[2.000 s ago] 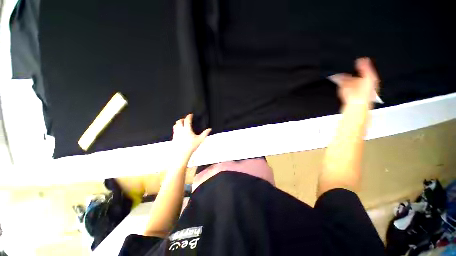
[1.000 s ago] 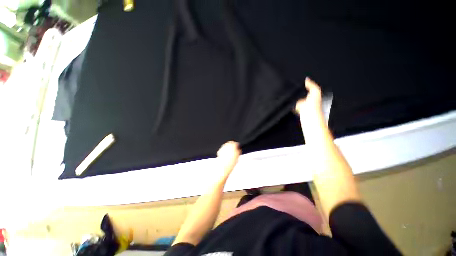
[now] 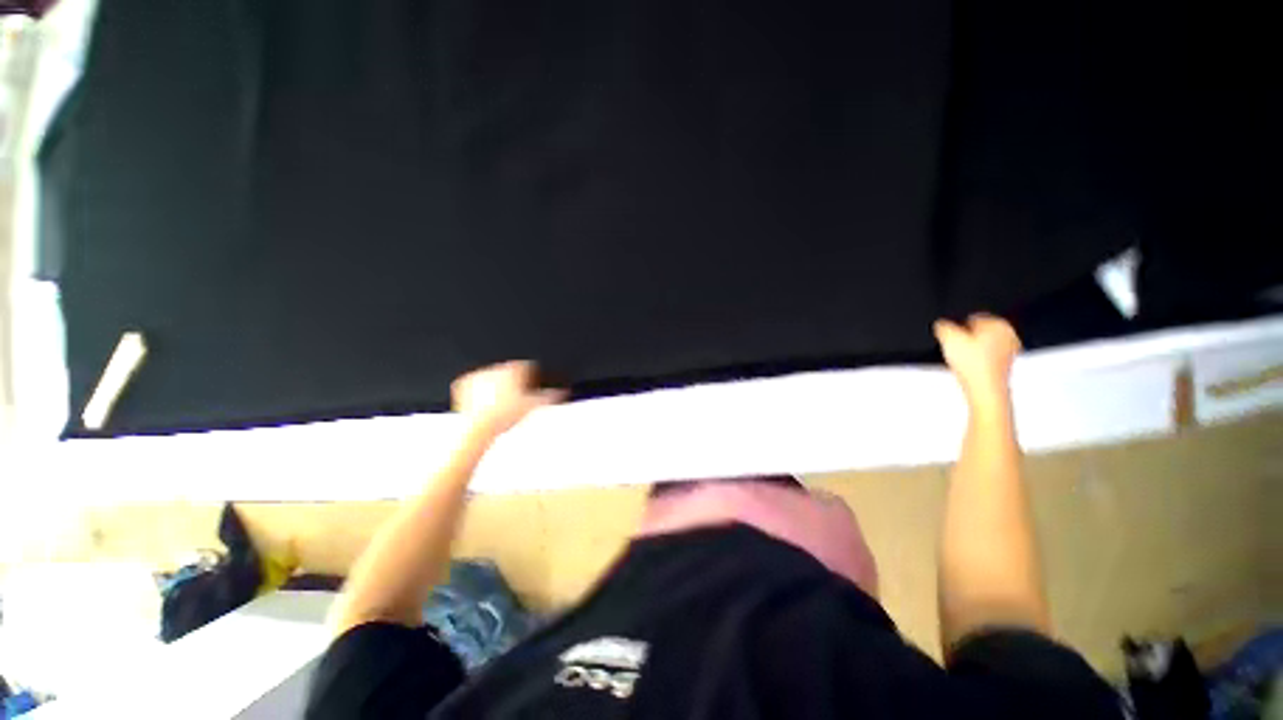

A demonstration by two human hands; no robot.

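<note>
The black fabric ply (image 3: 591, 197) covers most of the table, its near edge along the white table border (image 3: 675, 425). My left hand (image 3: 495, 394) is at this edge left of centre, slightly blurred; I cannot tell whether its fingers pinch the cloth. My right hand (image 3: 977, 345) is at the edge further right, its fingers closed on the fabric edge, where a fold runs away from it. A pale yellowish weight bar (image 3: 116, 380) lies on the cloth near its left end. A small white piece (image 3: 1119, 281) shows on the black cloth right of my right hand.
A brown mark or strip (image 3: 1183, 393) is on the white border at the right. Below are the tan floor (image 3: 901, 513), a bluish cloth heap (image 3: 471, 608), a dark bundle (image 3: 211, 584) at lower left and more scraps (image 3: 1165, 678) at lower right.
My hands have moved apart along the edge, left hand leftwards and right hand rightwards and down to the border. The cloth between them lies flatter, and the diagonal fold there is gone.
</note>
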